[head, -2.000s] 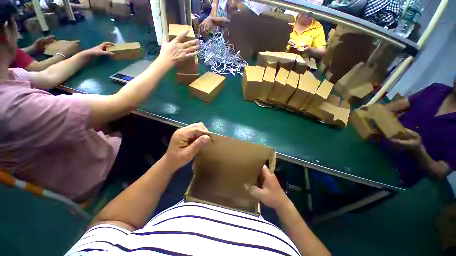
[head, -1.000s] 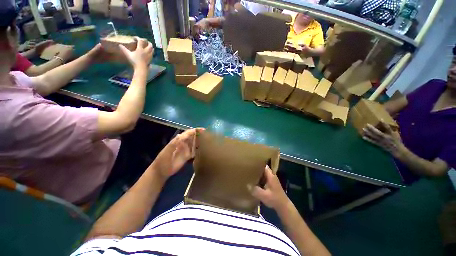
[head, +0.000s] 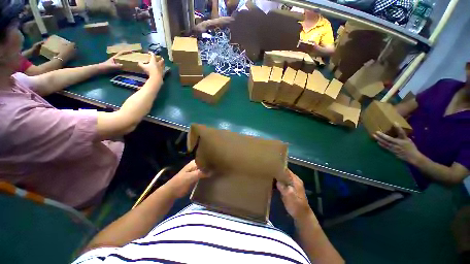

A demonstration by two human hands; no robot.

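Note:
An open brown mailer box [head: 234,196] rests against my striped shirt over my lap, its tray low and its lid [head: 242,154] raised and leaning away from me. A curved flap stands at the lid's upper left corner. My left hand [head: 189,178] grips the box's left side near the fold, its fingertips partly hidden by the cardboard. My right hand [head: 292,193] holds the right side where lid and tray meet, thumb toward the inside. The tray looks empty.
The green table [head: 232,121] holds a row of nested boxes [head: 294,87], a closed box [head: 212,88], stacked boxes [head: 186,59], tangled white cords [head: 221,51] and a scale [head: 129,81]. A pink-shirted neighbour sits left and a purple-shirted one right, each holding a box.
My left hand has moved down from the lid's top corner to the box's side. My right hand has shifted outward on the right side. The left neighbour has lowered a box over the scale.

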